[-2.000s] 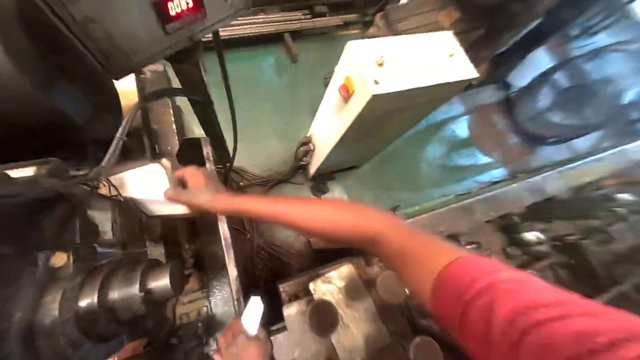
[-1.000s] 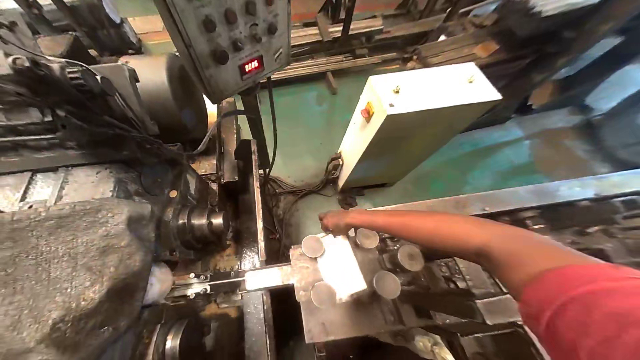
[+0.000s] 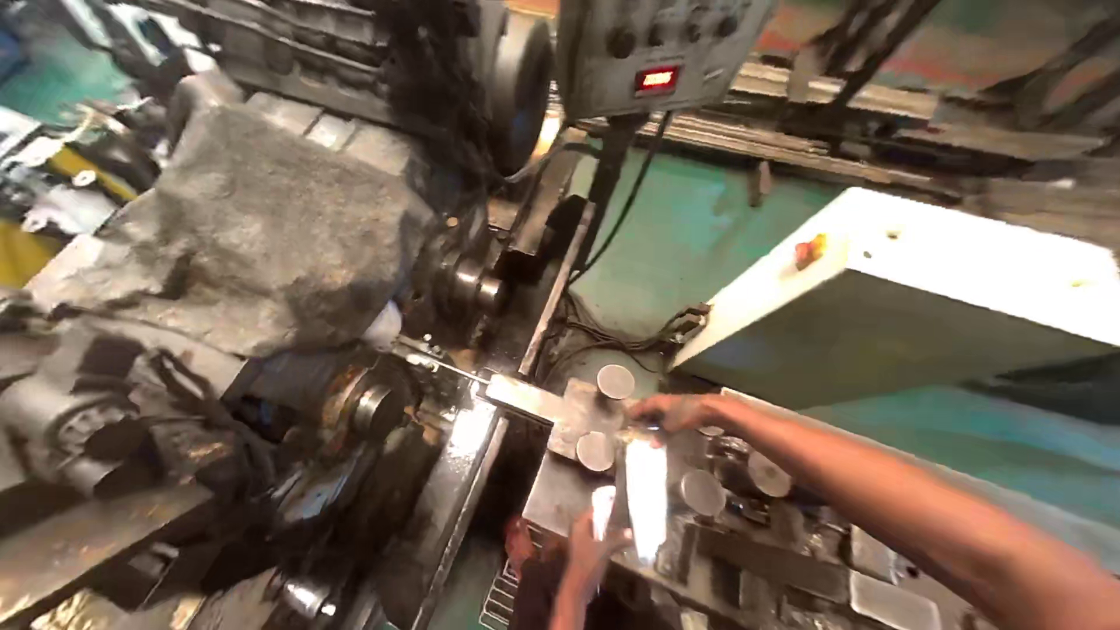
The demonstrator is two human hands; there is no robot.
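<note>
My right hand reaches in from the right, its fingers bent at the upper end of a bright, glare-lit metal piece on a metal plate. Whether the fingers grip that piece cannot be told. My left hand comes from below, with a smaller bright piece between its thumb and fingers. Round metal discs stand around the bright piece on the plate. A flat light bar runs left from the plate to a thin rod by the machine's spindle.
A grey cloth covers part of the machine at left. The control panel with a red display hangs at the top. A white cabinet stands at right, with cables on the green floor beside it. Metal parts lie at lower right.
Two seconds ago my right hand was over the machine at the left; one second ago it was at the plate, where it still is. My left hand, not seen one second ago, is in view. The view has shifted.
</note>
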